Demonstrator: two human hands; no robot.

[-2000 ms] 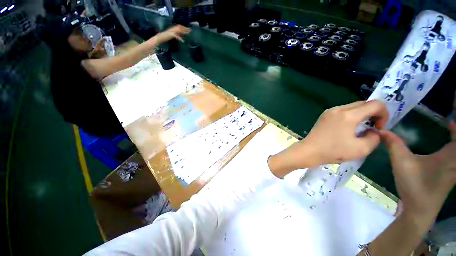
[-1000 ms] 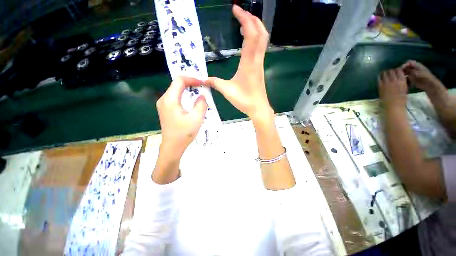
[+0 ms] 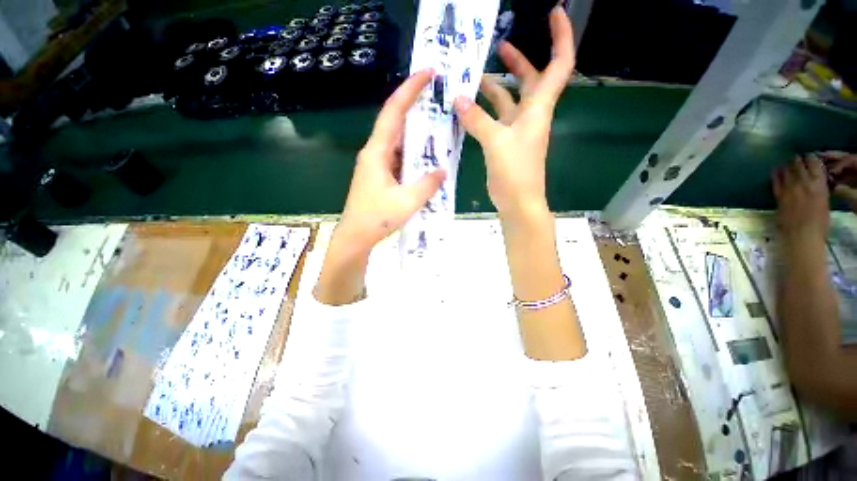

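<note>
A long white sticker sheet [image 3: 432, 141] with black and blue marks stands upright before me, its top cut off by the frame edge. My left hand [image 3: 385, 178] grips the sheet by its left side, thumb and fingers on it. My right hand [image 3: 521, 131] is at the sheet's right side, thumb tip touching or very near its face, the other fingers spread upward. I cannot tell if a sticker is at the thumb tip. A spare sticker sheet [image 3: 225, 329] lies on the brown board at left.
A green conveyor belt [image 3: 291, 169] runs across behind the bench. Black cylindrical units [image 3: 136, 172] stand on it at left. A dark tray of units [image 3: 282, 66] is beyond. A white post [image 3: 705, 113] with black stickers rises at right. Another person's arm [image 3: 808, 291] is at far right.
The view has swung from the left to face the belt, then slightly left again. My left hand has opened from its pinch and moved onto the sheet's side. My right thumb has parted from my left fingertips.
</note>
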